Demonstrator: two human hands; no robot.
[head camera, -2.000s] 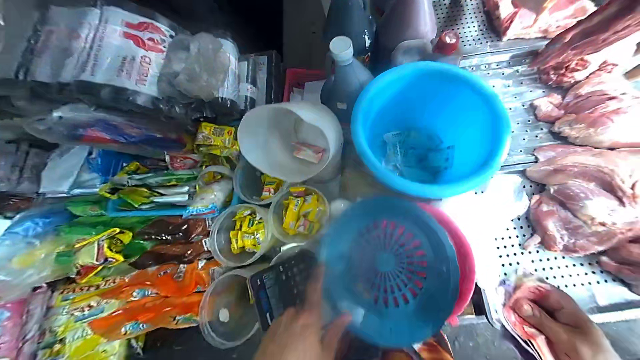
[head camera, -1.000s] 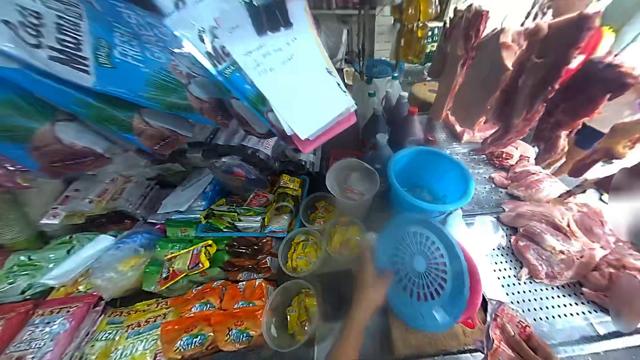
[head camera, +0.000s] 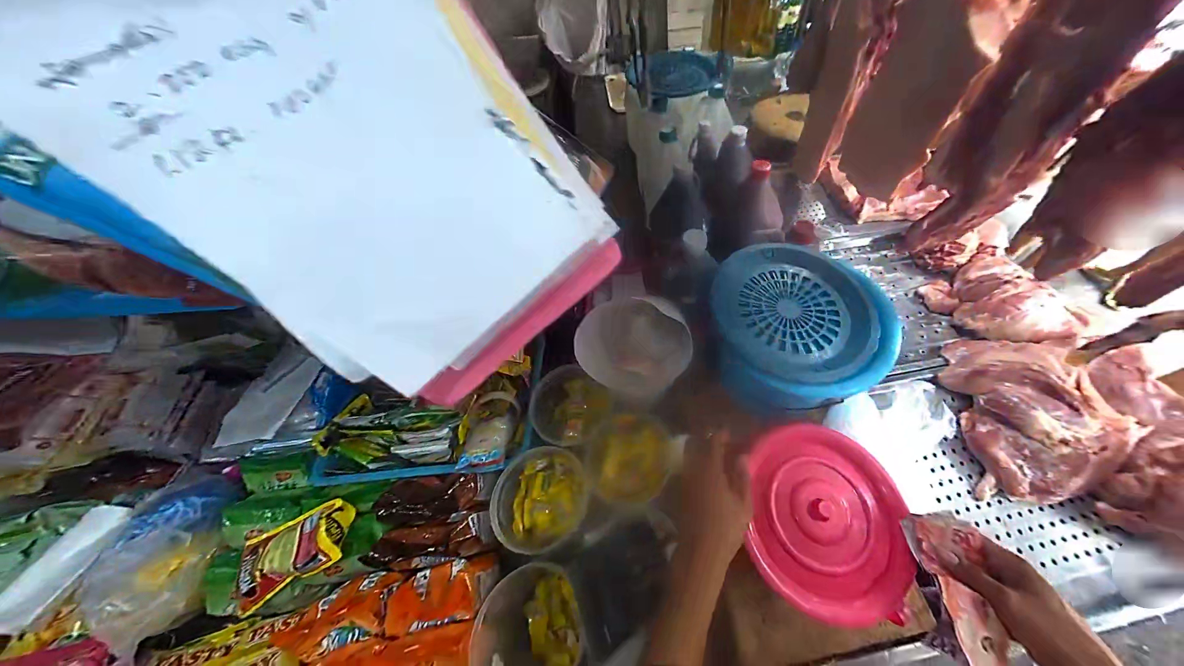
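My left hand is at the left edge of a round pink plastic lid, its fingers blurred against the rim. On the other side of the lid, my right hand holds folded banknotes, which reach the lid's right edge. Behind the lid stands a blue plastic tub with a blue perforated plastic basket on top. A wooden board lies under the lid.
Raw meat lies on a perforated metal tray at right, below hanging meat. Plastic tubs of yellow packets and snack packs are at left. A large sheet of paper hangs upper left; bottles stand behind.
The blue perforated basket has moved from over the pink lid onto the blue tub, uncovering the lid. My right hand still holds the notes. The view has shifted.
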